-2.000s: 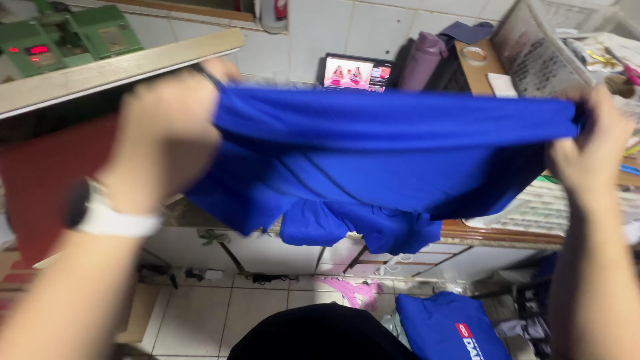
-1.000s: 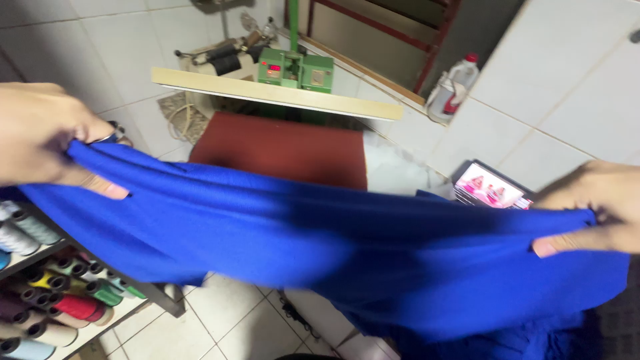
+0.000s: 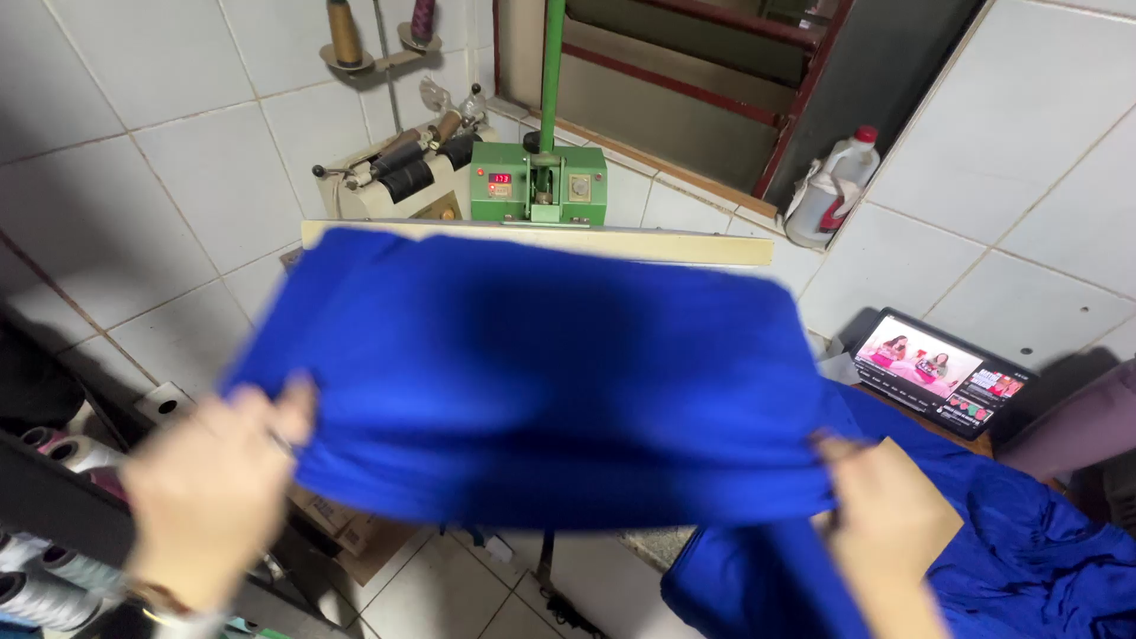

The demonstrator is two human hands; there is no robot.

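Observation:
A blue fabric garment (image 3: 550, 382) is stretched between my two hands, spread over the lower part of a heat press whose cream upper plate (image 3: 621, 244) shows just behind it. My left hand (image 3: 217, 479) grips the garment's left side, blurred by motion. On the right side, my right hand (image 3: 874, 506) holds the edge between thumb and fingers. The press's green control box (image 3: 539, 185) with a lit red display stands behind the plate. The press's lower surface is hidden under the fabric.
More blue fabric (image 3: 1021, 524) lies on the counter at right, beside a tablet (image 3: 941, 373) showing a video. A plastic bottle with a red cap (image 3: 834, 186) stands on the window ledge. Thread spools (image 3: 49, 599) fill a rack at lower left. A cream machine (image 3: 404, 173) is behind the press.
The view has swung left to the heat press. The garment, held in both hands throughout, has moved from in front of the counter to over the press, where the red lower pad showed earlier.

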